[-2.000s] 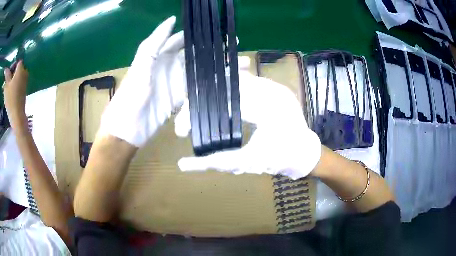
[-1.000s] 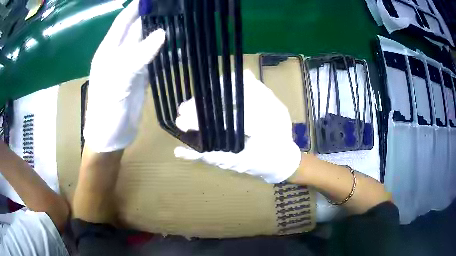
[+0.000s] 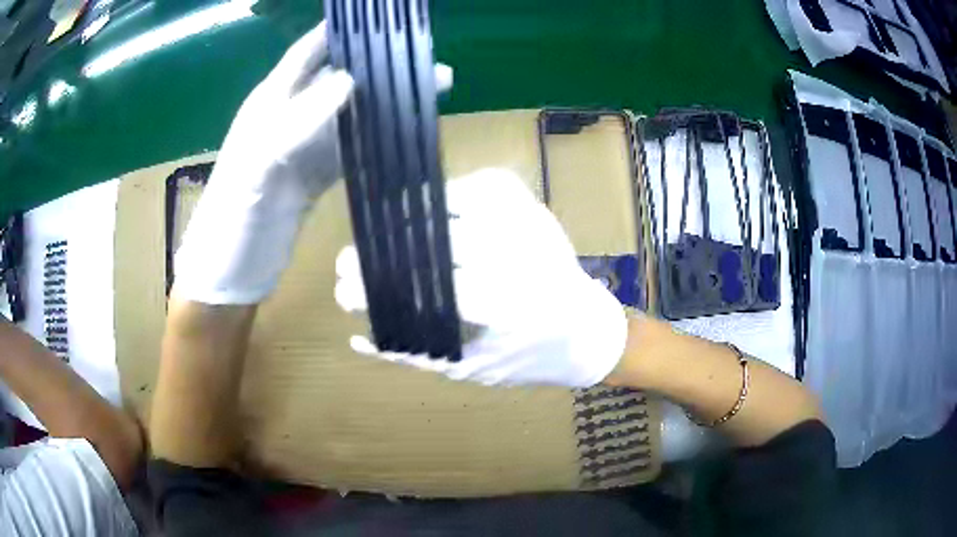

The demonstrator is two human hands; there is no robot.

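Note:
A stack of several black phone middle frames (image 3: 397, 199) is held edge-on above the cardboard, its top cut off by the picture's upper edge. My left hand (image 3: 268, 168), in a white glove, grips the upper left side of the stack; a fingertip shows past its right side. My right hand (image 3: 514, 283), also white-gloved, holds the lower end, with fingertips showing on the stack's left side. The stack leans slightly, its top to the left. The frames are close together with narrow gaps. The palm sides of both hands are partly hidden.
A single frame (image 3: 636, 210) lies on the cardboard (image 3: 420, 441), with overlapping frames (image 3: 693, 278) right of it. Another frame (image 3: 175, 199) is partly behind my left arm. Small black strips (image 3: 612, 435) lie at the cardboard's lower right. A tray (image 3: 876, 346) stands right; a coworker's arm (image 3: 63, 383) shows left.
The fanned frames have closed into a tight stack, which has moved left and tilted. My left hand has moved right and changed its hold. The coworker's arm has withdrawn since the oldest frame.

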